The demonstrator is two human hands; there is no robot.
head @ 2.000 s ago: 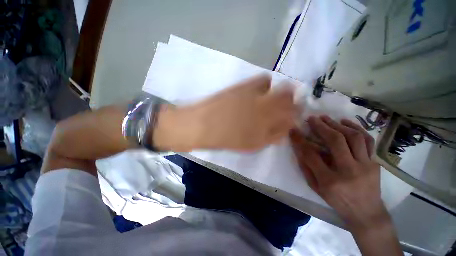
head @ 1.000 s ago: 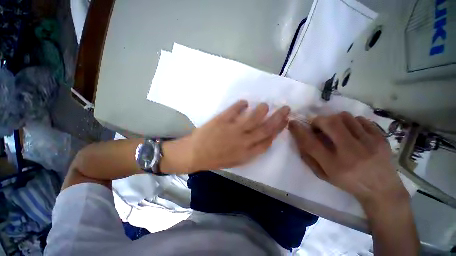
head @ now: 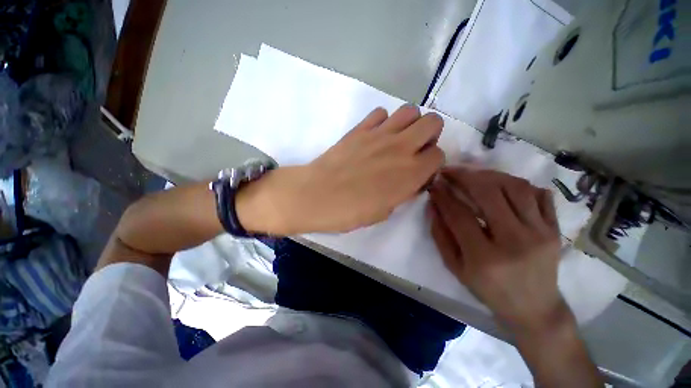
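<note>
A white garment panel (head: 303, 98) lies flat on the sewing table and runs under both hands to the machine head. My left hand (head: 371, 170), with a watch on the wrist, rests on the panel, its fingers bent and their tips at the cloth. My right hand (head: 500, 235) is palm down beside it, thumb and forefinger together against my left fingertips. Whether they pinch a fold of cloth there is hidden. The presser foot (head: 494, 130) is just beyond my right fingers, under the head.
The off-white machine head (head: 606, 98) with blue lettering fills the upper right. Another white piece with a dark outline (head: 492, 61) lies behind the foot. The pale table (head: 204, 38) has a brown edge at left. White cloth (head: 220, 265) hangs below, beside dark clothing (head: 356, 295).
My left hand has moved up and right and its spread fingers are now bent in against my right hand. My right hand has shifted slightly left in view. The panel appears slightly higher.
</note>
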